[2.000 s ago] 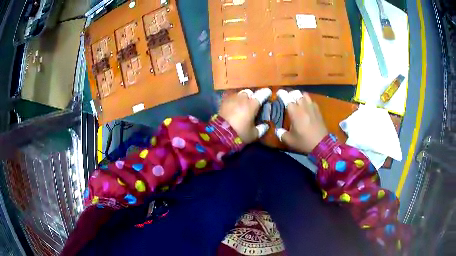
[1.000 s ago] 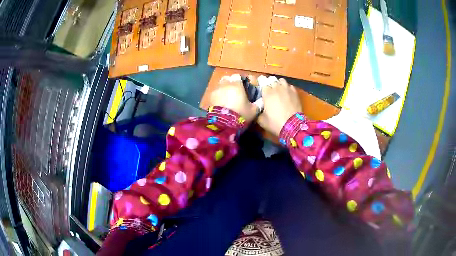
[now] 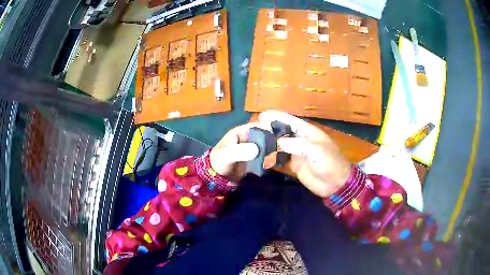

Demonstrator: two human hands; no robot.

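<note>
My left hand [image 3: 234, 152], with white finger cots, holds a dark grey housing [image 3: 259, 151] upright between thumb and fingers. My right hand [image 3: 314, 153], also with white cots, holds a second dark housing piece [image 3: 281, 129] with a copper-orange piece [image 3: 273, 159] at its lower end. The two parts are side by side, close together; whether they touch is unclear. Both hands are in front of my body, over the near edge of the plain orange-brown work board [image 3: 349, 140], which they partly cover.
The left fixture [image 3: 185, 105] carries copper-brown strips. The slotted fixture plate [image 3: 293, 99] has small pieces at its top. At right are a white sheet [image 3: 432, 113] with a brush [image 3: 420, 76] and yellow-orange knife [image 3: 419, 136], and a white cloth [image 3: 395, 169]. A brown tray [image 3: 102, 67] is upper left.
The dark parts, earlier held together low at the board, are now apart, one in each hand. An orange piece now shows in the right hand. The camera view has shifted.
</note>
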